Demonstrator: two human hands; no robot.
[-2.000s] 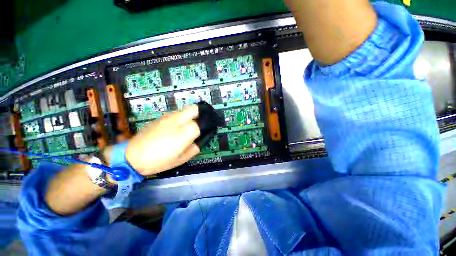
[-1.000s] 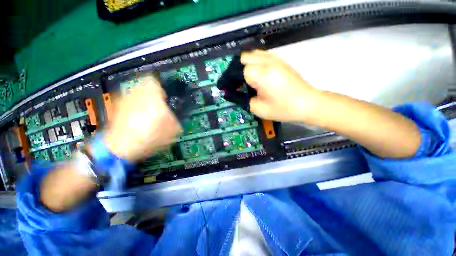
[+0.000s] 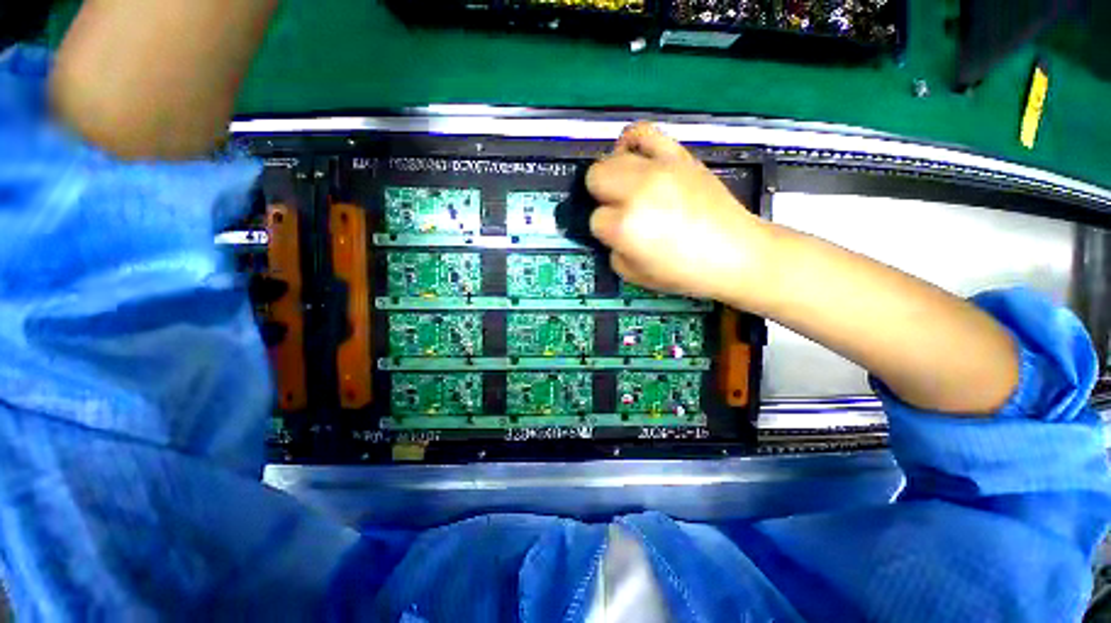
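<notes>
The black solder pallet (image 3: 487,453) lies in front of me with green circuit boards (image 3: 550,334) in three columns and four rows. My right hand (image 3: 670,219) is over its upper right part, fingers curled down, and covers boards there. Dark finger covers show at its fingertips. Whether the fingers hold a component is hidden. My left forearm (image 3: 158,73) reaches up past the top left edge; my left hand is out of the picture.
Orange-brown bars (image 3: 352,304) stand at the pallet's sides. Another pallet (image 3: 307,432) is partly visible at left. Behind are a green mat (image 3: 536,76), a bin of yellow components (image 3: 585,5), a bin of mixed components (image 3: 792,15) and a yellow stick (image 3: 1034,107). Bright metal plate (image 3: 889,292) lies at right.
My left hand has gone from over the boards up out of view. My right hand, out of view at first, came down and stays over the pallet's upper right. The camera view has shifted.
</notes>
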